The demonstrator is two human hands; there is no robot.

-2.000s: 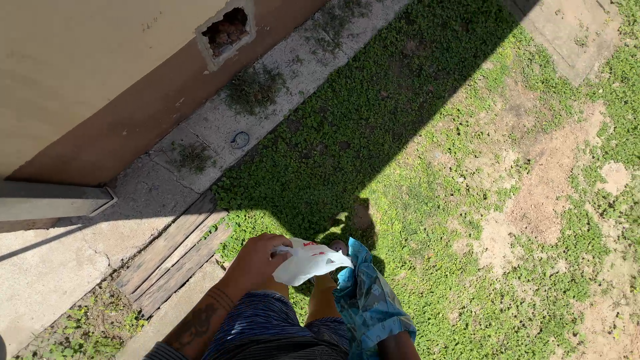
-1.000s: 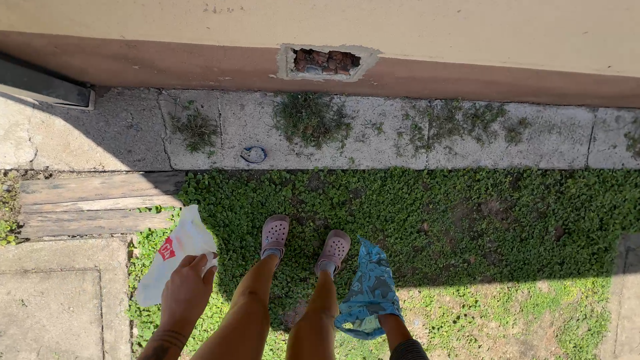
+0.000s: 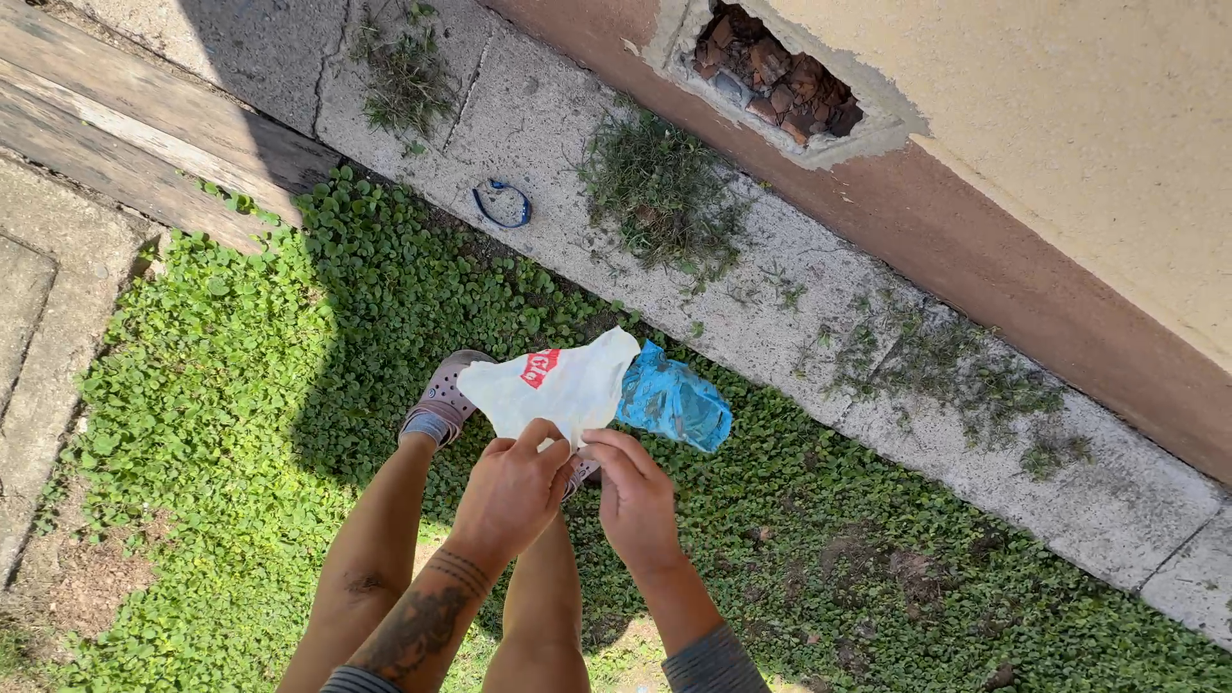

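A white plastic bag with red print (image 3: 563, 383) hangs spread out beyond my hands, above the ground plants. My left hand (image 3: 515, 486) pinches its near edge between thumb and fingers. Close beside it, my right hand (image 3: 635, 496) pinches the same edge near the bag's right corner. A blue plastic bag (image 3: 676, 399) with darker patches lies just right of the white bag, partly behind it, beyond my right hand. Whether the blue bag rests on the plants cannot be told. My feet in pink clogs (image 3: 448, 395) are below, one mostly hidden by my hands.
A concrete strip (image 3: 770, 318) runs along a wall (image 3: 1059, 202), which has a broken hole showing brick rubble (image 3: 775, 77). A blue band (image 3: 502, 204) and clumps of weeds (image 3: 659, 188) are on the strip. Wooden planks (image 3: 144, 135) lie at upper left, near a concrete slab (image 3: 48, 289).
My hands, apart a second ago, have come together at the white bag's edge. My right hand has let go of the blue bag. The view has turned.
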